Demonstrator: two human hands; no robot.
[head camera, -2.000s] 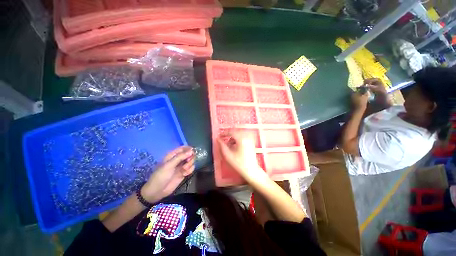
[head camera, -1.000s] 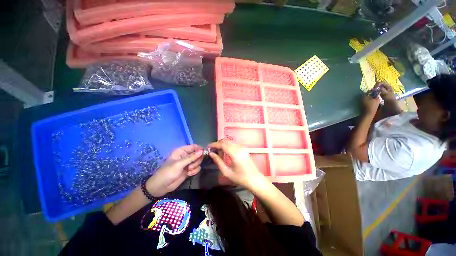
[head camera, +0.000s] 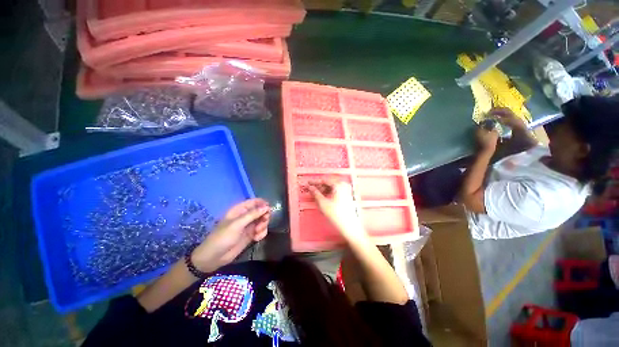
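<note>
The pink tray (head camera: 347, 172) lies in front of me, with ten pockets in two rows of five. My right hand (head camera: 331, 200) is over a left-side pocket, fourth from the far end, fingertips down at small dark parts there. My left hand (head camera: 239, 225) is between the blue bin and the tray, fingertips pinched on a tiny metal part (head camera: 275, 207) that sticks out beside them. The blue bin (head camera: 234, 156) holds many loose small metal parts (head camera: 125, 234). Whether my right fingertips still grip a part is too small to tell.
Stacked pink trays (head camera: 186, 42) stand at the back left, with clear bags of parts (head camera: 146, 110) before them. A yellow perforated sheet (head camera: 408, 99) lies beyond the tray. A person in white (head camera: 526, 186) sits at right near yellow pieces (head camera: 505, 95). A cardboard carton (head camera: 451, 278) is below the bench edge.
One second ago both hands met at a small part between bin and tray. My right hand has since moved right over the pink tray. My left hand stays near the bin. The view has shifted slightly.
</note>
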